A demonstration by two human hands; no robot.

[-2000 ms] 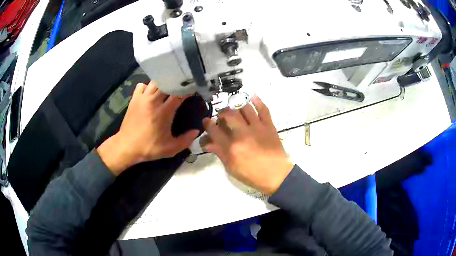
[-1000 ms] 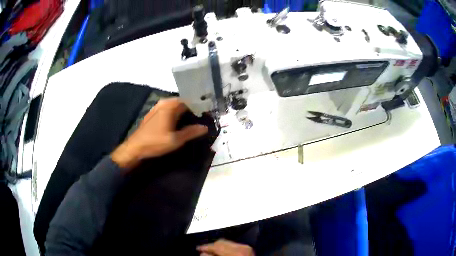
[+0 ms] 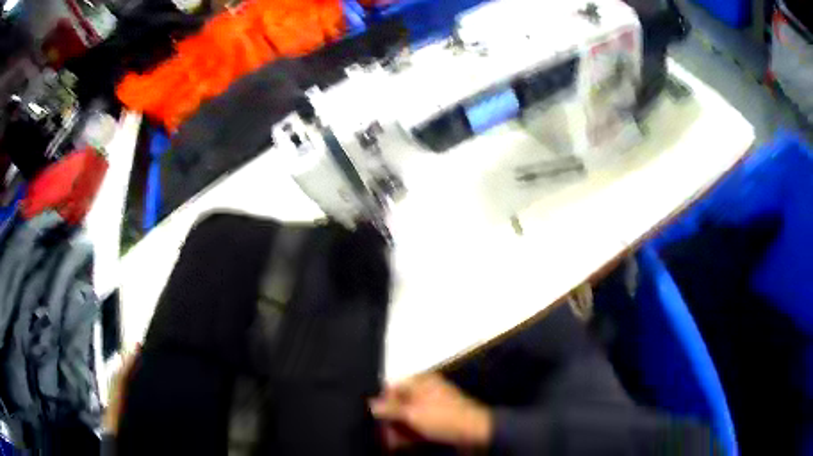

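The black back panel (image 3: 330,321) lies on the white machine table and runs down out of the picture, its top right corner at the needle area of the white sewing machine (image 3: 446,98). A camouflage strip (image 3: 275,294) runs lengthwise along it, crossed by a dark band. My right hand (image 3: 432,411) grips the panel's right edge near the front of the table. My left hand (image 3: 120,392) shows only as a blurred sliver at the panel's left edge; its fingers are hidden. The frame is blurred.
Dark thread snips (image 3: 550,169) lie on the machine bed. A blue bin (image 3: 686,329) with black pieces stands at the right. Orange fabric (image 3: 241,53) and black pieces lie behind the table. Grey fabric pieces (image 3: 45,329) are stacked at the left.
The view has swung, showing more behind the table. My left hand has left the machine head for the panel's left edge. My right hand has moved from the needle area down to the right edge.
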